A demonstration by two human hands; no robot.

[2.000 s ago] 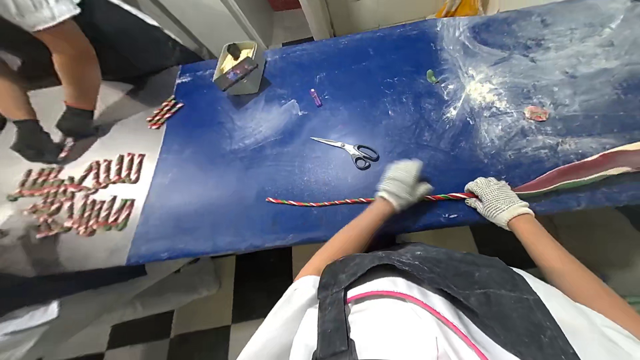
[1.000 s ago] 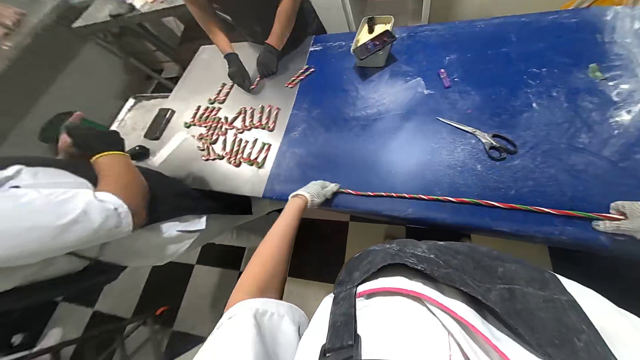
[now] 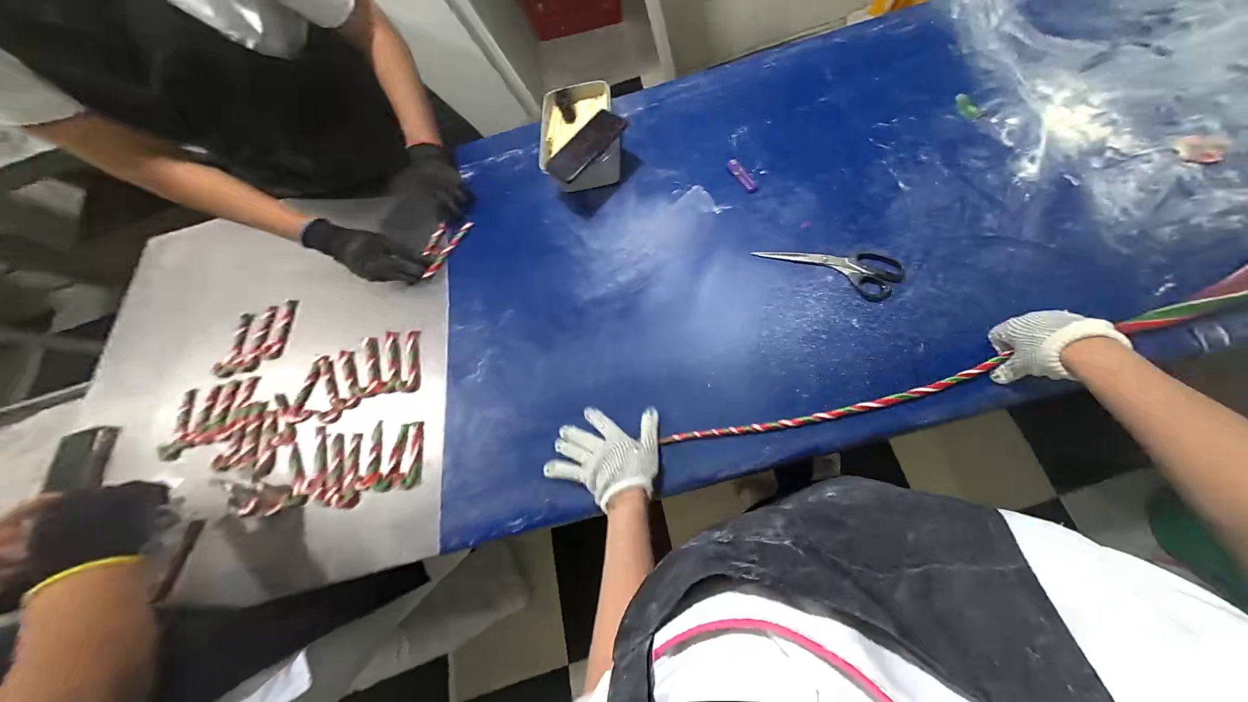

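A thin twisted rope of red, white and green candy lies along the near edge of the blue table. My left hand, in a pale knit glove, is spread flat at the rope's left end, its fingers apart. My right hand, gloved alike, is closed on the rope farther right, where it runs into a thicker striped candy mass. Beyond the rope lie metal scissors with black handles, their blades closed and pointing left.
Many striped candy canes lie on a metal sheet at left. A co-worker's black-gloved hands touch canes there; another co-worker's hand is nearer. A tub and a purple object stand or lie farther back.
My left hand, closed on the rope's left end a second ago, is now spread. My right hand now grips the rope beside the thick mass. The view has swung about.
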